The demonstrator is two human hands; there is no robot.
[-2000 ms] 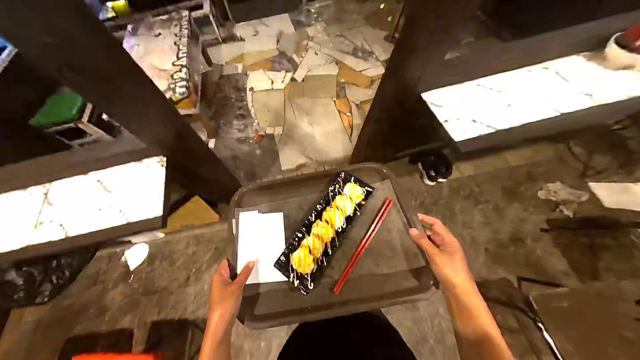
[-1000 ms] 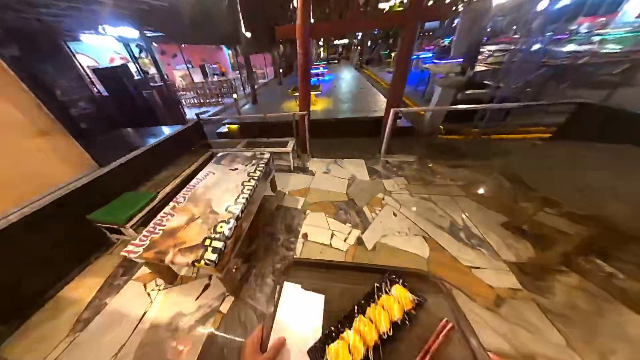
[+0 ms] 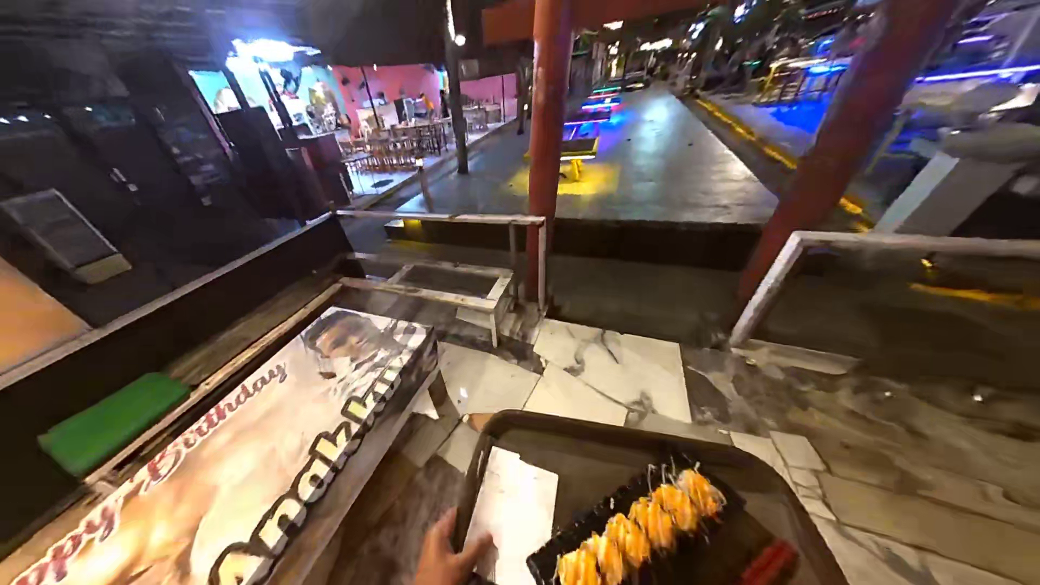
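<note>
A dark serving tray (image 3: 601,439) fills the lower middle of the view. My left hand (image 3: 455,556) grips its left rim, the thumb over the edge beside a folded white paper napkin (image 3: 513,508). Right of the napkin lies a black rectangular plate (image 3: 597,520) with a row of orange-topped food pieces (image 3: 650,524) drizzled with sauce. Red chopsticks (image 3: 770,562), partly cut off by the frame, rest at the tray's right. My right hand is out of view.
A table covered with a printed banner (image 3: 268,455) stands at the left, beside a green-topped seat (image 3: 114,422). White railings (image 3: 439,217) and red posts (image 3: 548,154) flank an opening ahead. Broken-tile paving (image 3: 609,366) covers the floor; beyond, a raised walkway (image 3: 674,154) holds lit tables.
The view has swung up toward the walkway, and the banner-covered table is now nearer. The tray sits lower in view; my right hand, on its right rim two seconds ago, has left the frame.
</note>
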